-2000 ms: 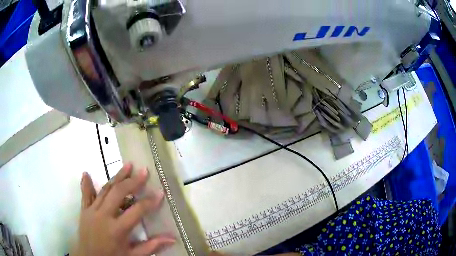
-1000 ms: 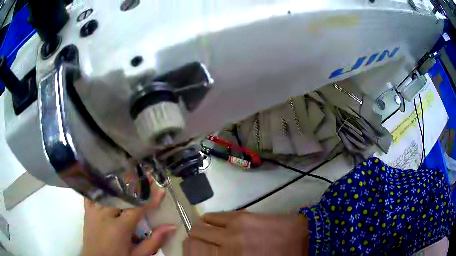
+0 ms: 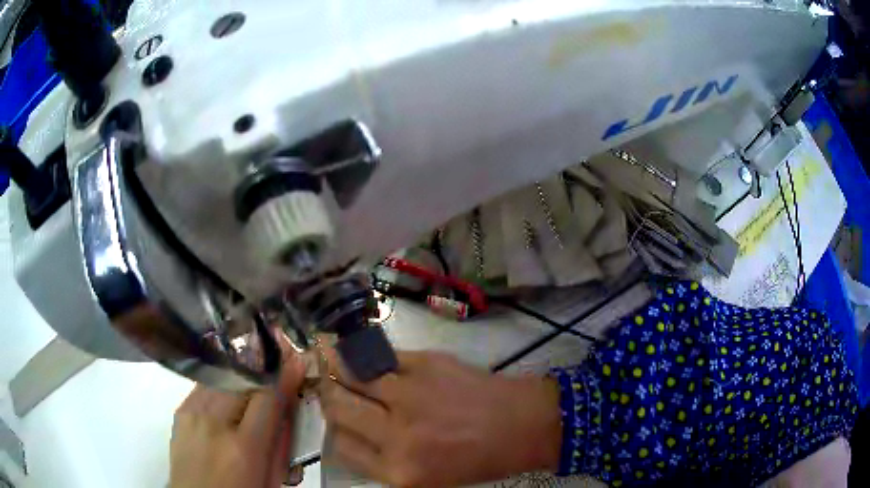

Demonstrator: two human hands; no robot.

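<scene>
The white sewing machine head with blue "JIN" lettering fills the upper view. My left hand is at the needle area, its fingertips partly behind the metal guard. My right hand lies beside it, fingers bent just below the dark block. The fingers of both hands nearly meet. The strip and zipper under them are mostly hidden, so I cannot tell what each hand grips. The needle and presser foot are hidden by the head and fingers.
Taupe zipper pieces lie heaped under the machine arm. Red-handled snips lie beside the heap. A black cord crosses the table behind my right hand. A grey-beige strip lies at the left. Blue crates show at the right edge.
The view has shifted closer to the machine head. My right hand has come in to the needle area, and my left hand has moved from the flat strip up to it. The toothed zipper is now covered.
</scene>
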